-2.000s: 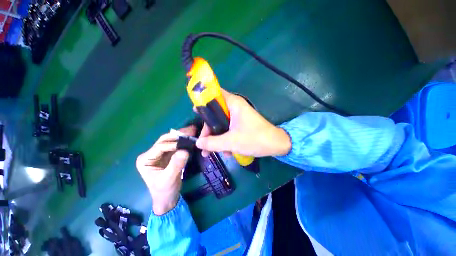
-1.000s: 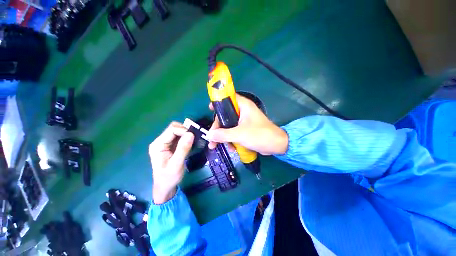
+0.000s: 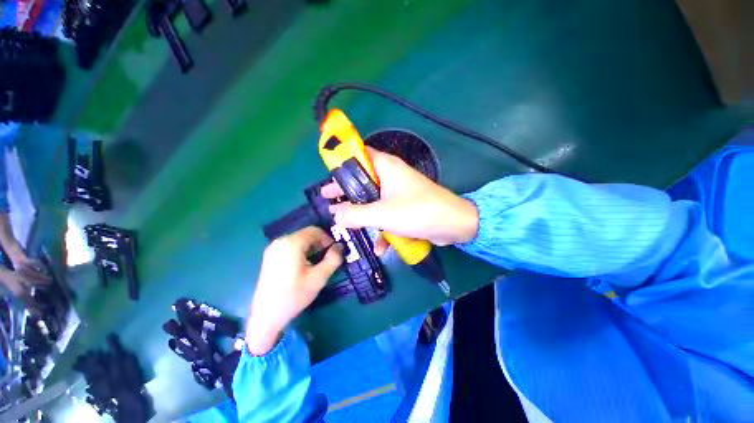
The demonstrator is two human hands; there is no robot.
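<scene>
A black plastic housing [image 3: 364,277] lies on the green bench mat in front of me, its arms pointing left. A small black module with a silver-white plate [image 3: 345,242] sits at the housing's middle. My left hand [image 3: 296,268] has its thumb and fingertips closed on the module's dark left end. My right hand [image 3: 409,202] holds the yellow and black electric screwdriver [image 3: 343,140], its bit pointing down right, off the housing. The right fingertips are at the housing's upper part. A round screw dish [image 3: 405,153] shows partly behind the right hand.
The screwdriver cord [image 3: 463,130] curves to the right. A pile of modules [image 3: 198,339] lies at lower left. Two waiting housings [image 3: 85,173] lie at far left, with more black parts at the top. Another person's hand [image 3: 25,273] shows at the left edge.
The module has gone from between my hands, above the housing, down onto it. The screwdriver has tilted and shifted left. The screw dish is more exposed.
</scene>
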